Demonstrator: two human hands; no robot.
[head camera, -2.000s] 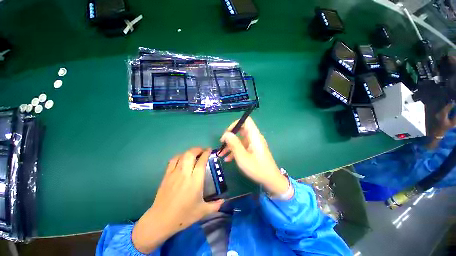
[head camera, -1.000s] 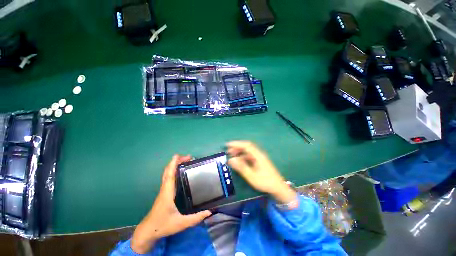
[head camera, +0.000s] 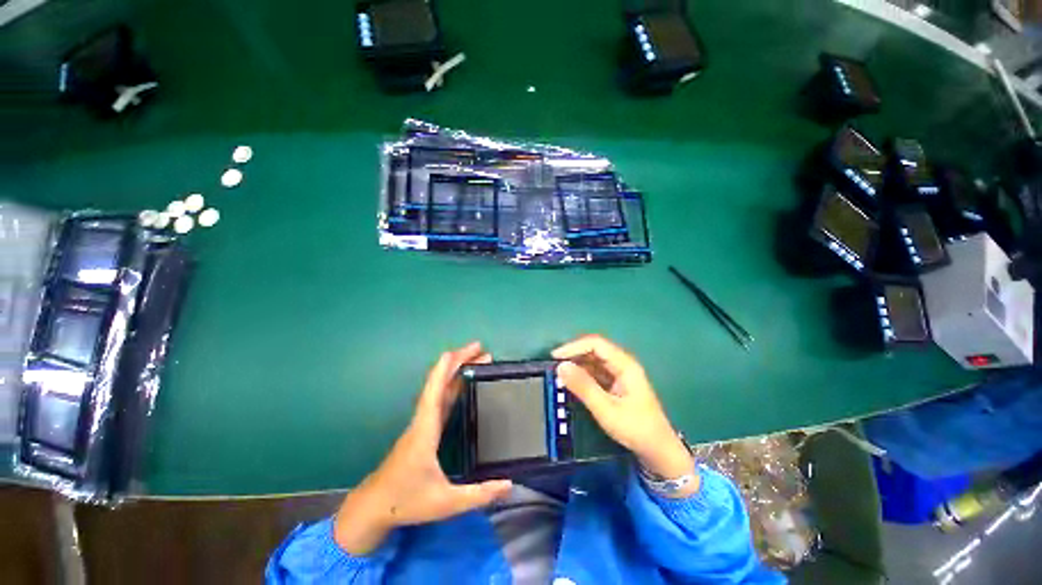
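Observation:
A black display unit (head camera: 511, 421) with a grey screen and a row of white-blue button marks on its right edge is held at the bench's front edge, screen up. My left hand (head camera: 417, 457) grips its left side, thumb along the bottom edge. My right hand (head camera: 617, 400) has its fingers on the top right corner by the button marks. Black tweezers (head camera: 711, 306) lie on the green mat, right of my hands. A clear-sleeved pack of bezels (head camera: 514, 206) lies flat beyond the unit.
More bezel packs (head camera: 86, 343) lie at left near white round pieces (head camera: 183, 215). Display units (head camera: 846, 229) cluster at right beside a white box (head camera: 980, 303); others stand along the back. A dark green bin (head camera: 843, 503) with clear film is below the front edge. A blue sleeve (head camera: 948, 429) shows at right.
The tweezers left my right hand and lie on the mat. The unit has turned from tilted to facing up squarely. My right hand has come onto its right edge. The view has shifted left.

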